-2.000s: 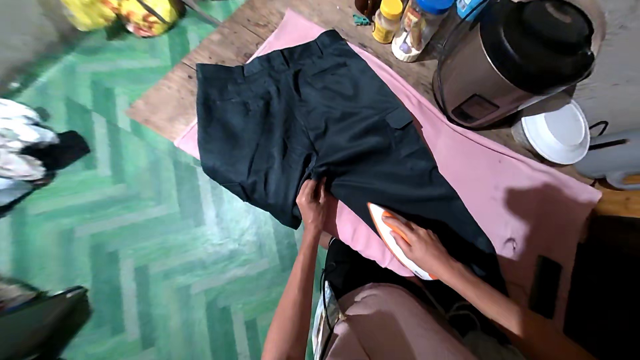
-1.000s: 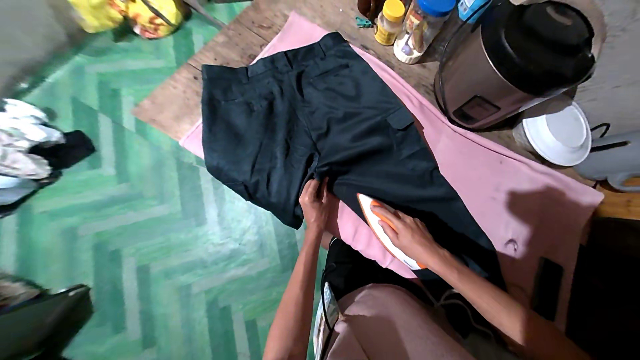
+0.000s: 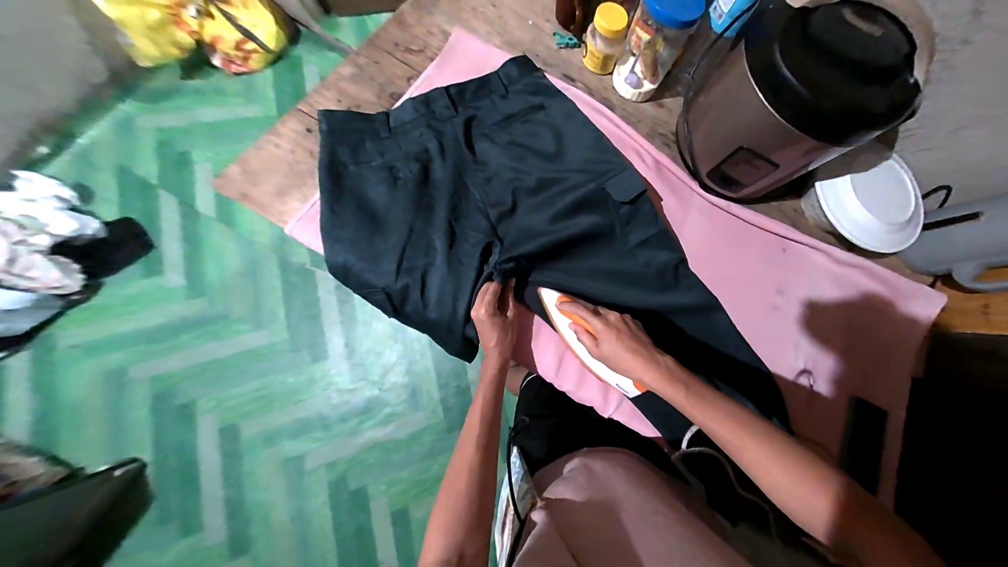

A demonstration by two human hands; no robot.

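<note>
Dark cargo trousers lie spread over a pink cloth on a wooden table, the waistband toward the top. My right hand grips the orange handle of a white and orange clothes iron, which rests along the near edge of one trouser leg, its tip pointing up and left. My left hand pinches the trouser fabric at the crotch, to the left of the iron's tip. The iron's soleplate is hidden beneath it. The far end of that leg is partly behind my right forearm.
A rice cooker, a jar with a blue lid, a small yellow-lidded jar and a white-lidded container stand along the table's back. A dark flat object lies at the right. Clothes are heaped at left.
Between two seconds and one second ago, my right hand and the iron moved slightly up and left along the trouser leg. My left hand stays at the crotch fabric.
</note>
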